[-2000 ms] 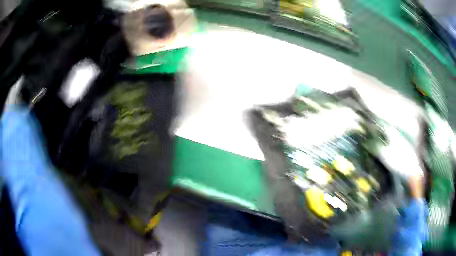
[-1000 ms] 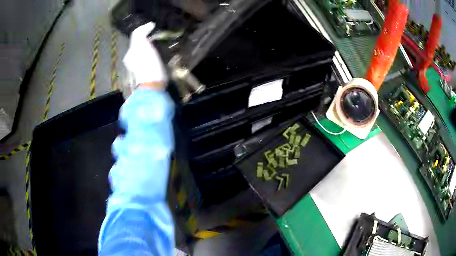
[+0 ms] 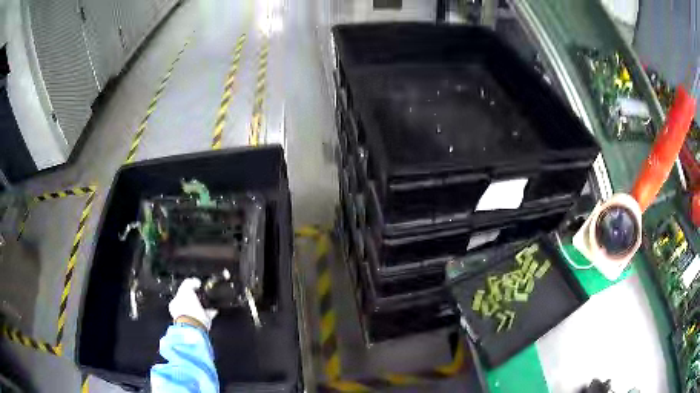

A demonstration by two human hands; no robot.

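Observation:
My left hand (image 3: 192, 304), in a white glove with a blue sleeve, grips the near edge of a black clamp frame (image 3: 257, 253). The frame has small green and pale metal clamps around its rim and no board visible in it. It is inside a large black bin (image 3: 100, 307) on the floor at the left. Whether it rests on the bin's bottom, I cannot tell. My right hand is out of the picture.
Stacked black bins (image 3: 399, 199) stand in the middle. A shallow black tray (image 3: 491, 338) with olive-green pieces (image 3: 510, 288) lies at the bench edge. A cream fan-like piece (image 3: 614, 234) and orange-red tube (image 3: 666, 150) are at right, beside a conveyor with boards (image 3: 618, 92). A dark part shows at the bottom right.
My left hand and the black frame have moved from above the stacked bins into the floor bin. The view has turned left, so the stack and bench sit further right.

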